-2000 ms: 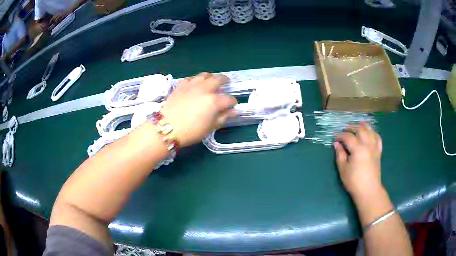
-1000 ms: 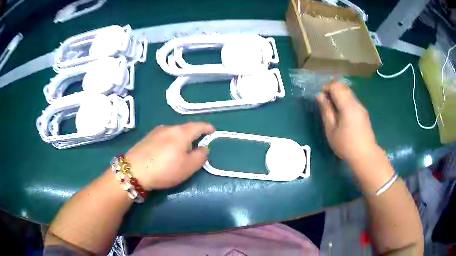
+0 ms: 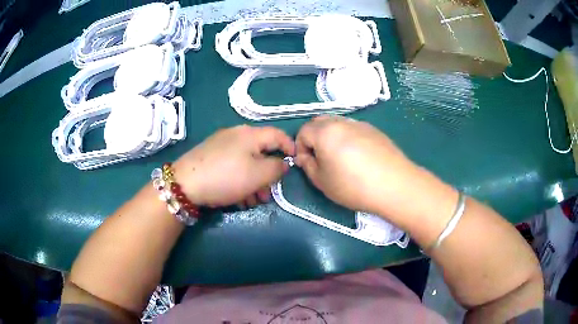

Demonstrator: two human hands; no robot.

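Note:
A white plastic frame (image 3: 314, 218) lies tilted on the green bench in front of me, its disc end at the lower right, partly under my right forearm. My left hand (image 3: 231, 166) grips the frame's rounded end with its fingers. My right hand (image 3: 345, 158) meets it there, thumb and fingers pinched together at the same end. Whether a thin rod is between the right fingertips is hidden. A loose pile of thin clear rods (image 3: 437, 95) lies to the right.
Stacked white frames stand on the left (image 3: 130, 130) and at upper centre (image 3: 342, 41). An open cardboard box (image 3: 456, 35) with a few rods is at upper right. A white cord (image 3: 550, 114) loops beside a yellow bundle (image 3: 566, 82) at the far right.
My right hand has moved left from the rod pile to the frame's rounded end, meeting my left hand. The frame has tilted, its disc end now lower.

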